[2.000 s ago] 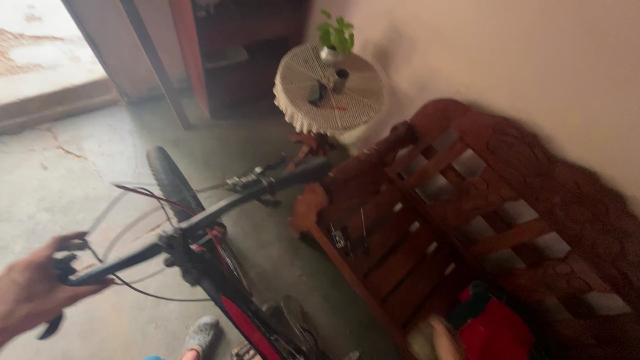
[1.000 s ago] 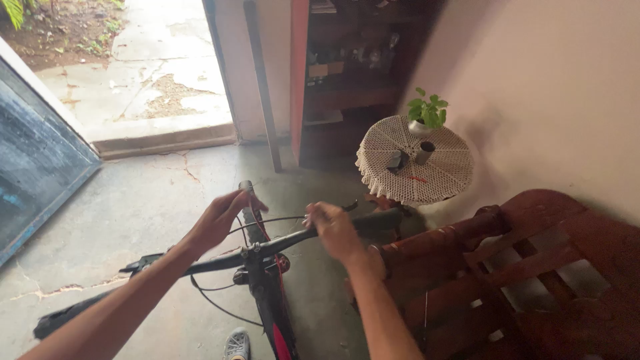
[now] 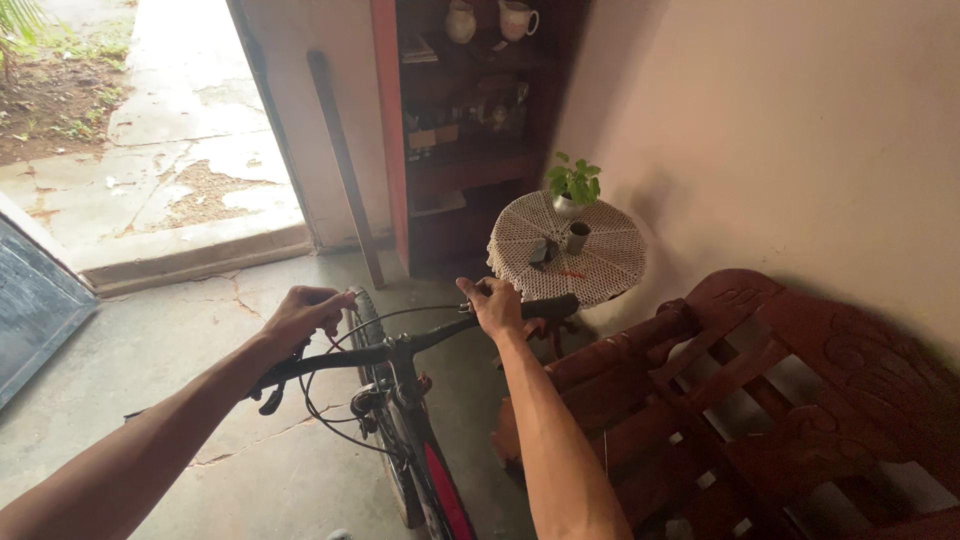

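A black bicycle handlebar [image 3: 330, 361] crosses the middle of the view, above a frame [image 3: 448, 487] with a red panel and a front tyre [image 3: 366, 311]. My left hand [image 3: 306, 319] is raised over the left part of the bar, thumb and forefinger pinched near a thin red cable; whether it holds the cable is unclear. My right hand [image 3: 491, 304] is at the right side of the bar, thumb raised and fingers curled by the lever mount, where a black cable [image 3: 409, 309] ends. The right grip [image 3: 551, 306] shows beyond it. A brake lever [image 3: 271, 401] hangs below the left side.
A carved wooden bench [image 3: 720, 375] stands at the right. Behind the bar is a round table with a crocheted cloth [image 3: 607, 262], a potted plant [image 3: 574, 180] and a metal cup [image 3: 577, 238]. A dark red shelf [image 3: 394, 150], a leaning wooden bar [image 3: 345, 165] and a blue door [image 3: 37, 300] stand farther back.
Two seconds ago my left hand was on the left end of the handlebar; it has since moved inward, above the bar. My right hand has come from near the bench to the bar's right side.
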